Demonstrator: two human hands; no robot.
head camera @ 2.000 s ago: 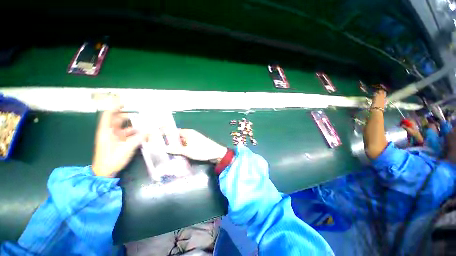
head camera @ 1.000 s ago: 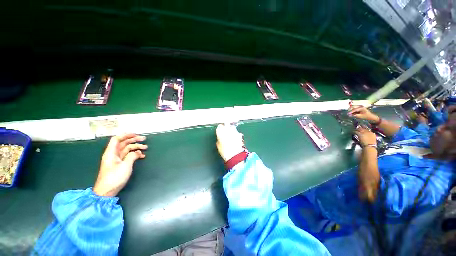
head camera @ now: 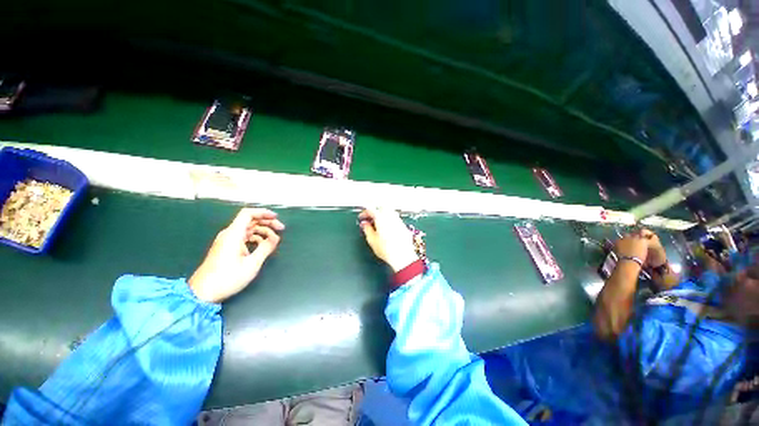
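Note:
My left hand (head camera: 240,256) is bare and hangs over the green bench (head camera: 291,287), fingers curled, thumb apart, nothing seen in it. My right hand (head camera: 389,237), with a red band at the wrist, has its fingertips by the white edge strip (head camera: 275,190). Whether it pinches a small part cannot be told. Small copper-coloured parts (head camera: 419,242) lie in a loose pile, partly hidden behind that hand. A phone housing (head camera: 334,153) with a pinkish rim lies on the belt just beyond the strip.
Another housing (head camera: 223,124) lies on the belt to the left, and several smaller ones lie farther right. A housing (head camera: 538,251) lies on the bench at the right. A blue bin (head camera: 79,195) of pale bits stands at the left. A person in blue (head camera: 695,333) works at the right.
The housing held between my hands two seconds ago is no longer in them. Since one second ago, my left hand has moved right, nearer my right hand. The camera view has shifted too.

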